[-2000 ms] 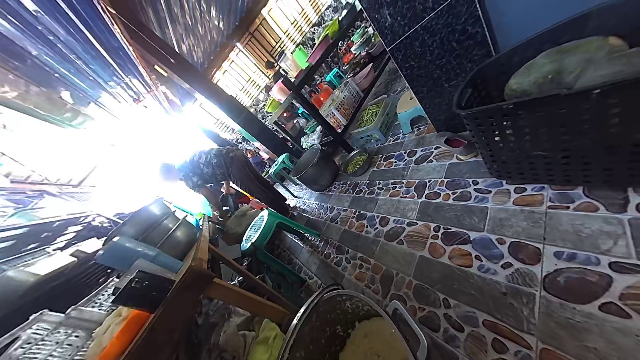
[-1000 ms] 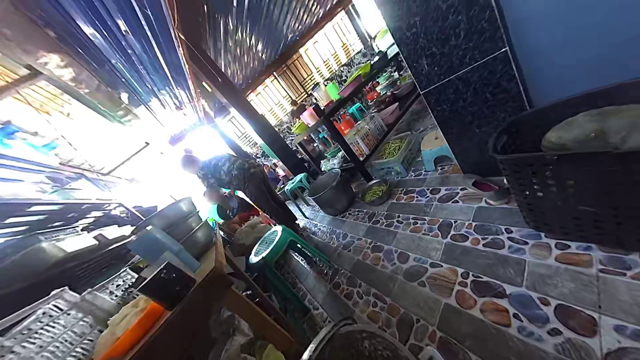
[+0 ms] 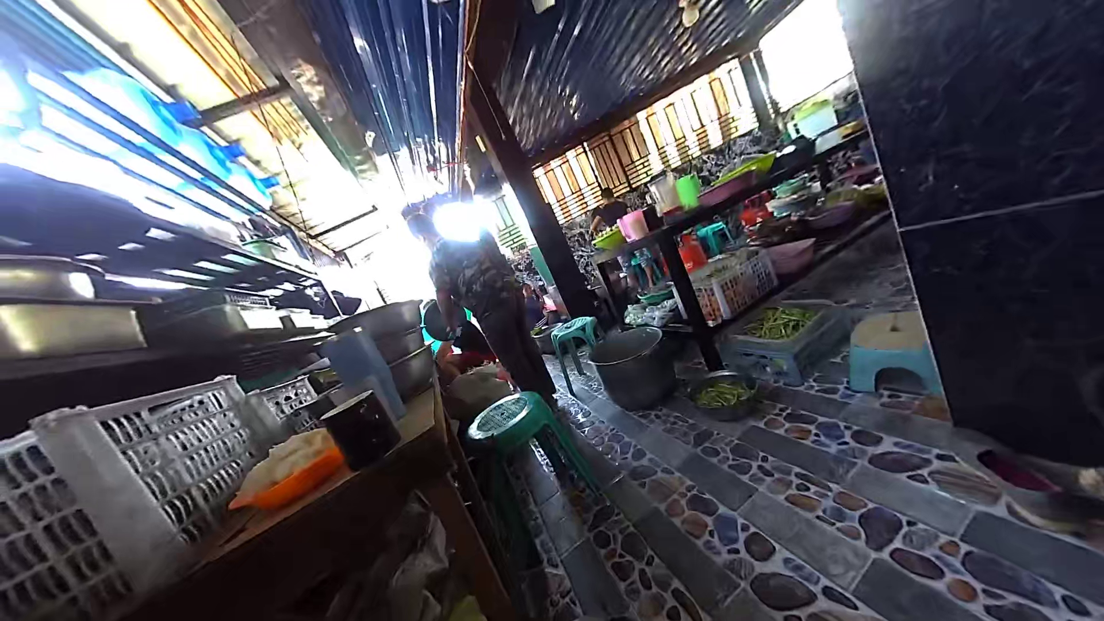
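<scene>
Neither my left hand nor my right hand is in the picture, so what they hold cannot be seen. At the lower left, an orange bowl (image 3: 291,483) with pale contents lies on a wooden table (image 3: 371,474), beside a black container (image 3: 362,429). A white plastic crate (image 3: 164,457) stands to the left of the bowl. Just right of the table is a green plastic stool (image 3: 511,418). Farther off, a large metal pot (image 3: 634,366) and a bowl of green vegetables (image 3: 723,394) rest on the patterned floor.
Past the stool stands a person (image 3: 483,285), leaning slightly. A dark shelf (image 3: 690,267) holds colourful tubs and jugs. Near it are a crate of green beans (image 3: 780,332) and a low blue stool (image 3: 893,358). A dark tiled pillar (image 3: 992,216) rises at the right.
The view has swung markedly; the black basket at the right and the large pot at the bottom have left the frame. The person, bent over two seconds ago, is now more upright.
</scene>
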